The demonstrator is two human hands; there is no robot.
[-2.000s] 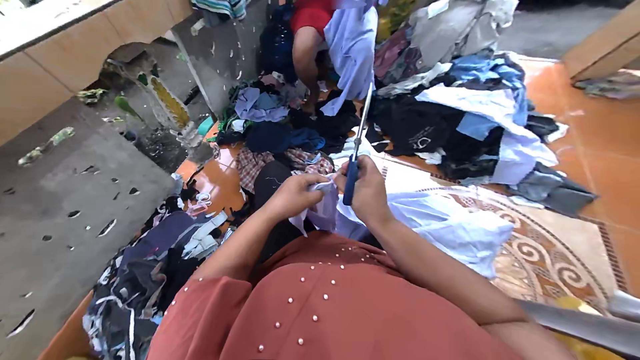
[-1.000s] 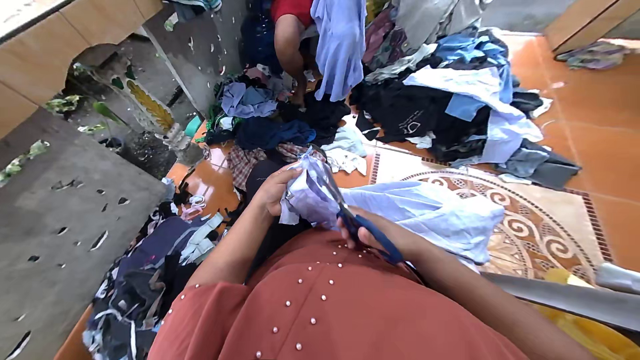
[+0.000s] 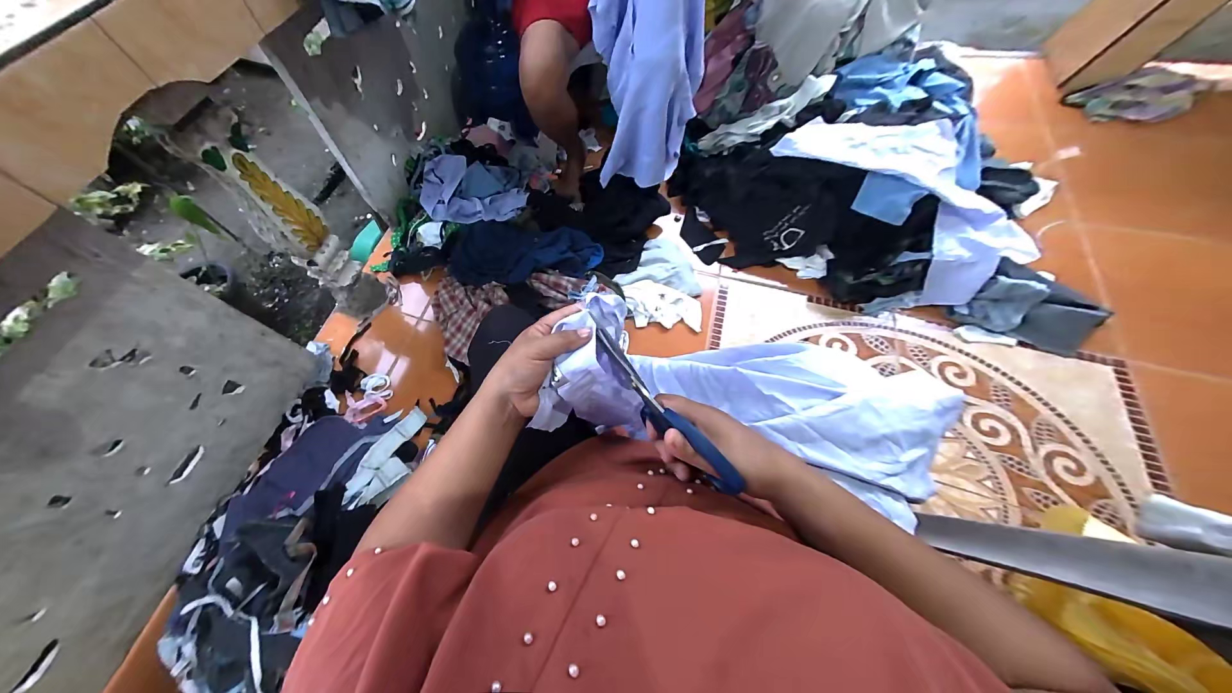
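My left hand [image 3: 541, 358] grips the bunched end of a light blue-white cloth [image 3: 828, 399], which spreads from my lap to the right over the floor. In my right hand [image 3: 707, 443] is a pair of scissors [image 3: 630, 377] with dark blue handles. The scissors point up and to the left, and their blades lie against the bunched cloth close to my left fingers. Whether the blades are parted cannot be told. A dark-clothed leg shows beneath the cloth, and a red checked cloth [image 3: 466, 313] lies just beyond it.
Heaped dark, white and blue garments [image 3: 818, 207] lie on the tiles ahead right. More scraps [image 3: 289, 500] are piled at my left beside a grey wall [image 3: 144, 414]. Another person's leg [image 3: 553, 91] and a hanging pale blue garment [image 3: 645, 87] are ahead. Yellow cloth [image 3: 1107, 606] lies lower right.
Two seconds ago the scissors pointed upward, clear of the cloth; now they are tilted left with their blades against it. My right hand has moved lower. The other person's pale blue garment has shifted.
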